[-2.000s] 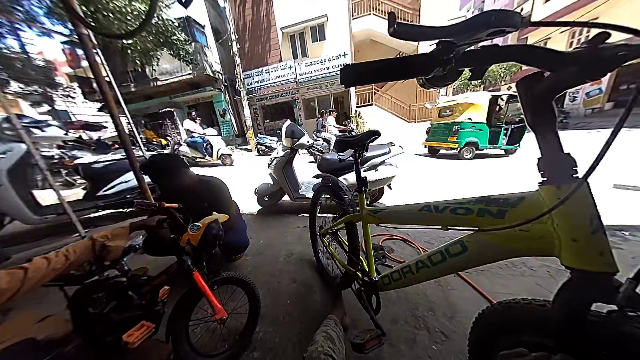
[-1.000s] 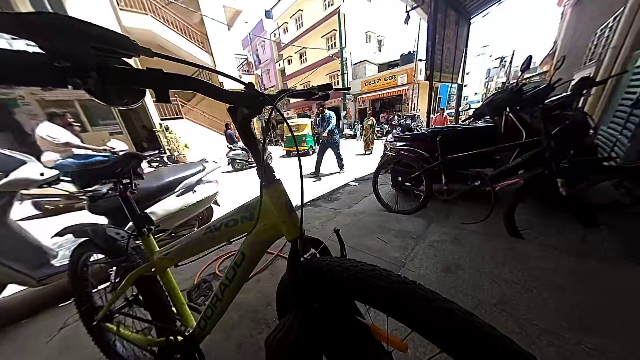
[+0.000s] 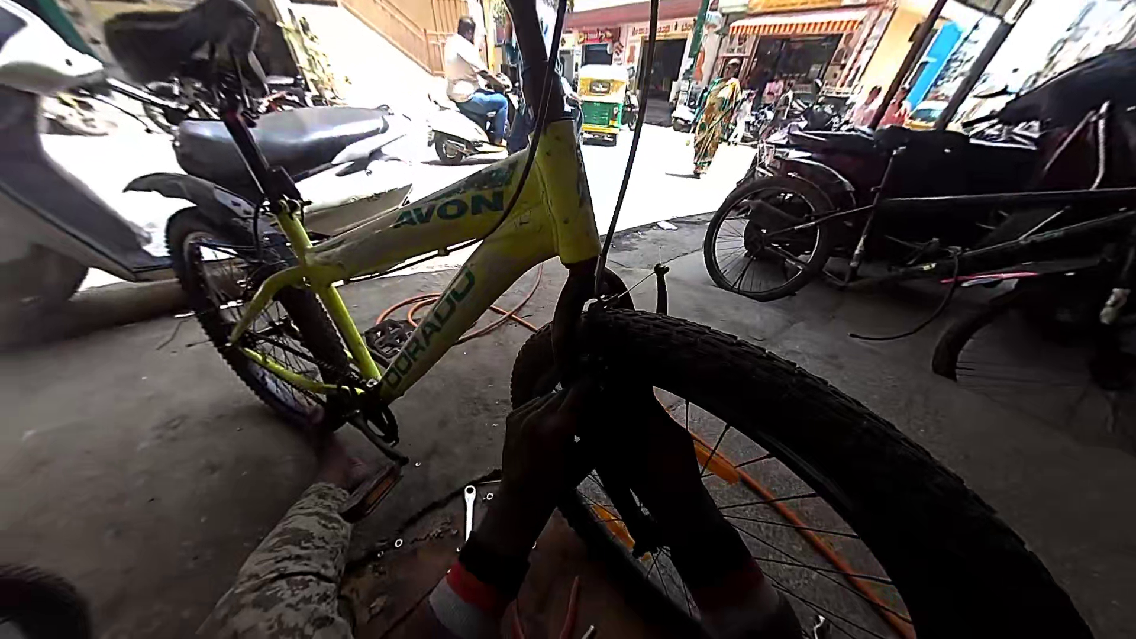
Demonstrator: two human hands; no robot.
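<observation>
A yellow-green bicycle frame (image 3: 461, 257) stands before me, its front tyre (image 3: 799, 426) large at the lower right. My left hand (image 3: 543, 435) is at the fork just behind the tyre's top, fingers bent. Close beside it, my right hand (image 3: 643, 435) is against the fork and brake area. Deep shadow hides the fingers of both hands and whatever is between them. A steel wrench (image 3: 469, 511) lies on the ground left of my left forearm. The bicycle's pedal (image 3: 373, 491) is beside my foot in a camouflage trouser leg (image 3: 297, 550).
An orange hose (image 3: 799, 524) runs along the ground behind the front wheel's spokes. Small metal parts lie near the wrench. A parked scooter (image 3: 284, 146) is behind the frame. More bicycles (image 3: 772, 235) stand at the right. On the street are an auto rickshaw (image 3: 602, 102) and people.
Both my hands have come into view at the front fork; neither was plainly visible before. The view has swung right and down to the front wheel.
</observation>
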